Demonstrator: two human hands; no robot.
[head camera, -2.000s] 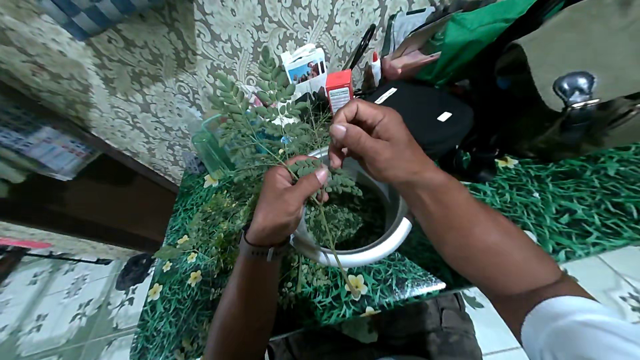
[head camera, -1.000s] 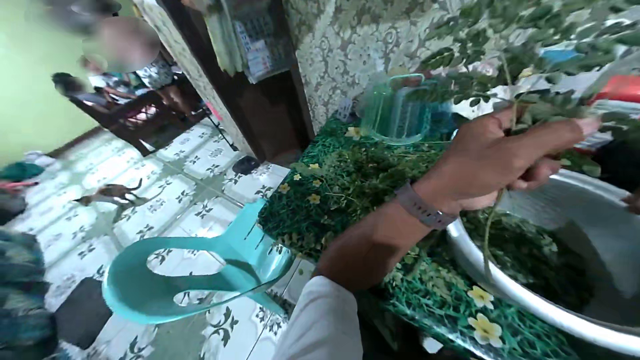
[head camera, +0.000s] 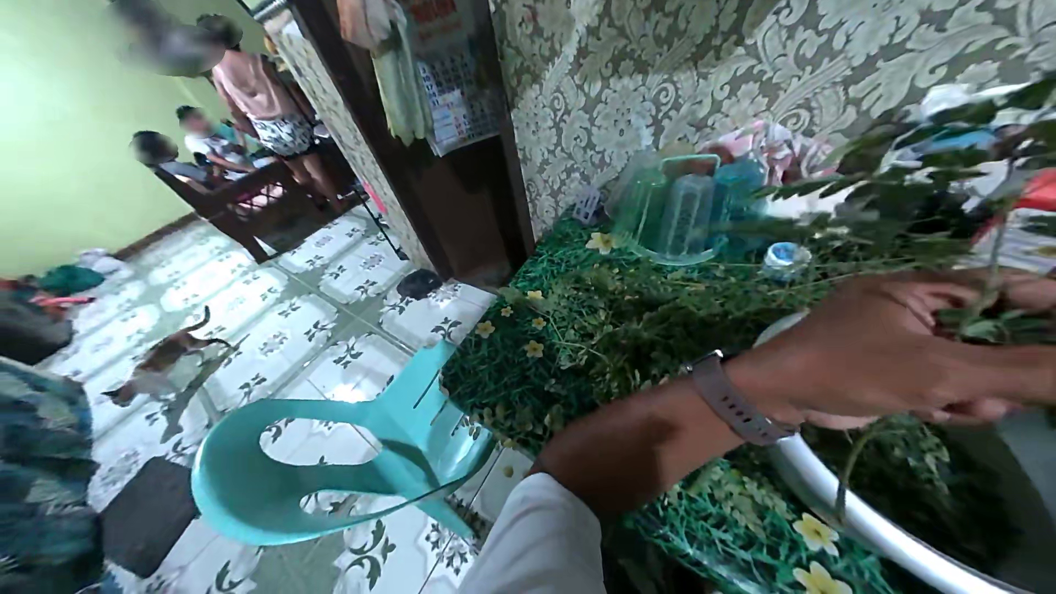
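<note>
My left hand (head camera: 891, 346), with a watch on its wrist, is shut on a leafy green branch (head camera: 998, 239) above a metal basin (head camera: 874, 528). The branch's small leaves rise toward the upper right, and its stem hangs below the hand over the rim. Plucked green leaves (head camera: 916, 470) lie inside the basin. Fingers at the right edge overlap my left hand, and I cannot tell clearly which parts belong to my right hand. More leafy sprigs (head camera: 627, 322) are spread on the table beside the basin.
The table has a green floral cover (head camera: 726, 528). Clear and green plastic cups in a rack (head camera: 685, 214) and a small capped container (head camera: 786, 260) stand near the wall. A turquoise plastic chair (head camera: 280, 478) is left of the table. A cat (head camera: 165, 363) and several people are farther left.
The view has swung far to the left since two seconds ago, bringing in the chair, cat and people. My left hand keeps hold of the branch over the basin. One person now stands upright.
</note>
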